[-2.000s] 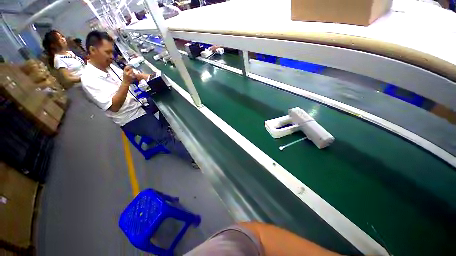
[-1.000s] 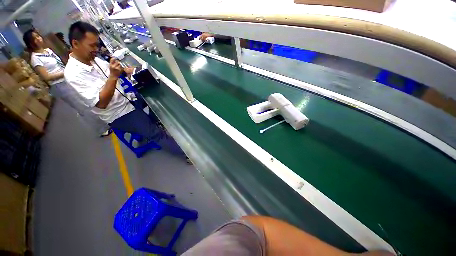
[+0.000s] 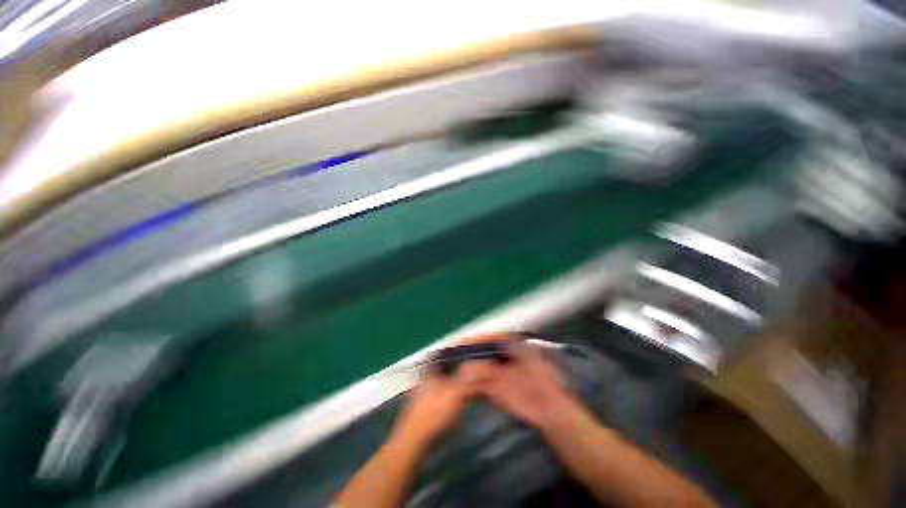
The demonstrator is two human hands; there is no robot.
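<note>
The view is strongly blurred. My left hand [image 3: 444,393] and my right hand [image 3: 524,377] are close together at the lower middle, over the near rail of the conveyor. A dark object [image 3: 475,351] shows at the fingertips of both hands; it looks like the black screwdriver, but blur hides its shape. How each hand's fingers hold it cannot be made out. A white plastic housing [image 3: 111,369] lies on the green belt [image 3: 397,290] at the left.
A raised white shelf [image 3: 298,60] runs across the top. Blurred white items [image 3: 651,144] lie at the belt's far right. White and dark box-like shapes [image 3: 685,298] stand right of my hands, with a brown carton [image 3: 765,446] below them.
The view has swung to the right, away from the seated worker and blue stool. Both my hands are now visible, together at a dark object. The housing appears farther left.
</note>
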